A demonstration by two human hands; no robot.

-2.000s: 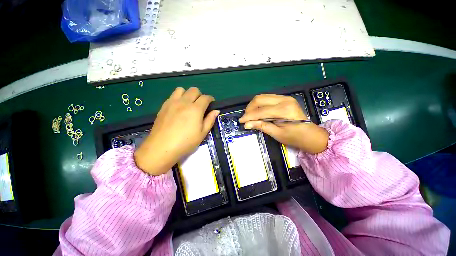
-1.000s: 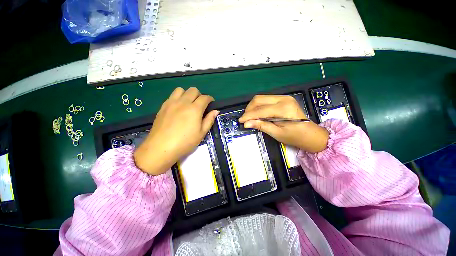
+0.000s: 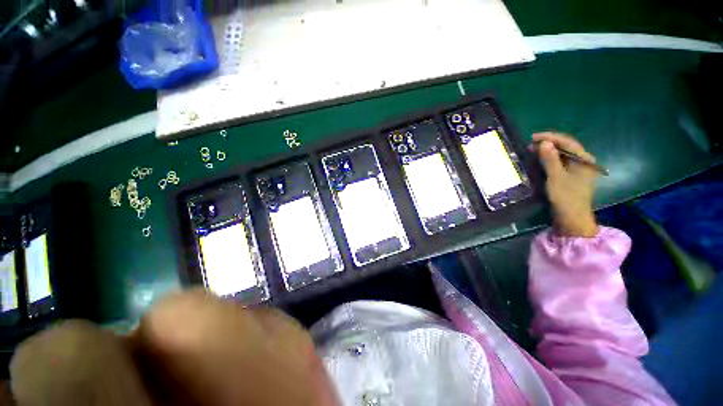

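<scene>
The black foam tray (image 3: 300, 291) lies slanted in front of me with a row of several dark phone housings (image 3: 376, 250), each with a white sheet (image 3: 367, 209) on its lower part. The two rightmost show gold or silvery rings at their camera openings. My right hand (image 3: 567, 178) is just beyond the tray's right end, holding slim tweezers (image 3: 585, 162) like a pen. My left hand (image 3: 170, 357) is large and blurred close to the camera at bottom left, cut off by the edge; whether it holds anything cannot be told. Loose rings (image 3: 133, 190) lie on the green surface.
A white board (image 3: 349, 55) lies beyond the tray, with a perforated strip (image 3: 232, 40) on it. A blue parts bin (image 3: 208, 59) with a crumpled clear bag (image 3: 158, 49) stands at far left. Another dark tray (image 3: 71, 262) with phones is at the left edge.
Both hands have left the phones: the right moved rightward with the tweezers, the left came close to the camera at bottom left. The view has shifted, and the whole phone row and a small ring cluster are uncovered.
</scene>
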